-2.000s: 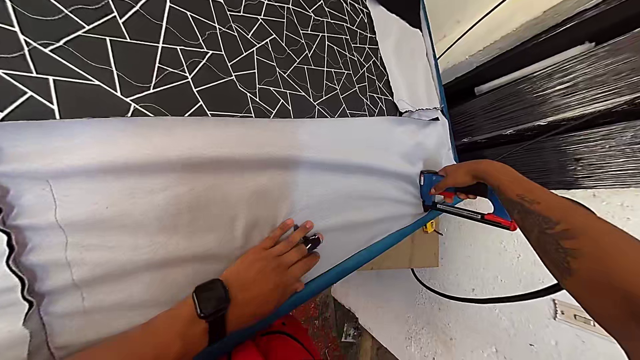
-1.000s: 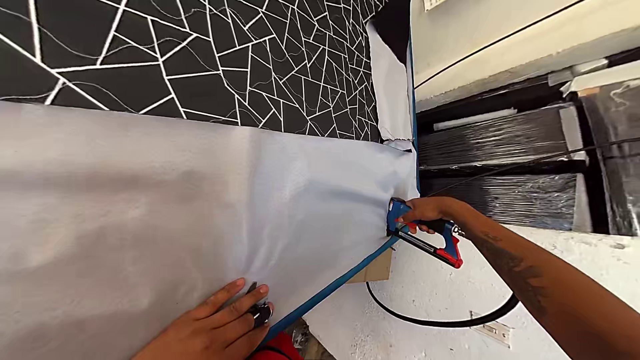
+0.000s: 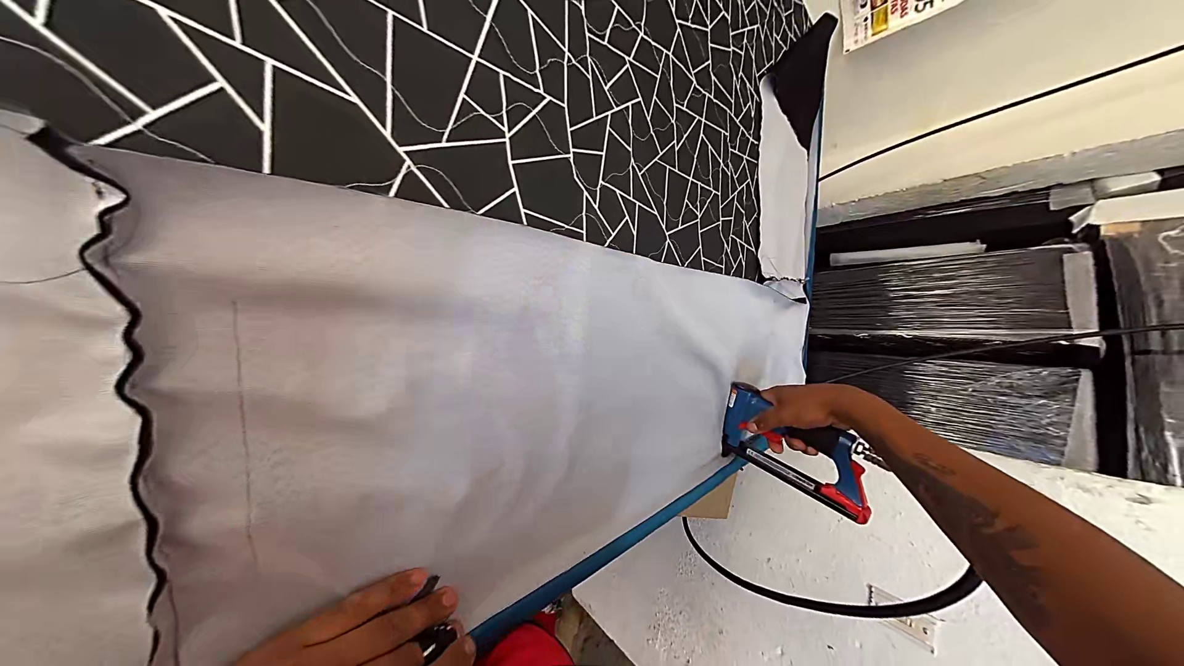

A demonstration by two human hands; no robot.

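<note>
My right hand [image 3: 800, 414] is closed around the handle of a blue and red pneumatic staple gun [image 3: 795, 458]. The gun's nose sits against the light grey fabric [image 3: 481, 370] near its lower right edge, beside a blue edging strip [image 3: 601, 560]. At the bottom, my left hand [image 3: 370, 629] rests on the same fabric with its fingers apart, close to the blue strip; a small dark object shows at the fingers, and I cannot tell whether it is held or worn. Above the grey fabric lies black fabric with white lines [image 3: 462, 111].
Plastic-wrapped dark panels [image 3: 953, 398] stand at the right. A black hose [image 3: 814, 606] curves below the gun, past a wall outlet [image 3: 906, 620]. A tan block [image 3: 712, 499] shows under the blue edge. A thin black cable [image 3: 999, 92] crosses the upper right. Something red [image 3: 527, 643] lies at the bottom.
The view has shifted. The staple gun remains in my right hand near the fabric's edge. The wristwatch, visible two seconds ago, is out of frame.
</note>
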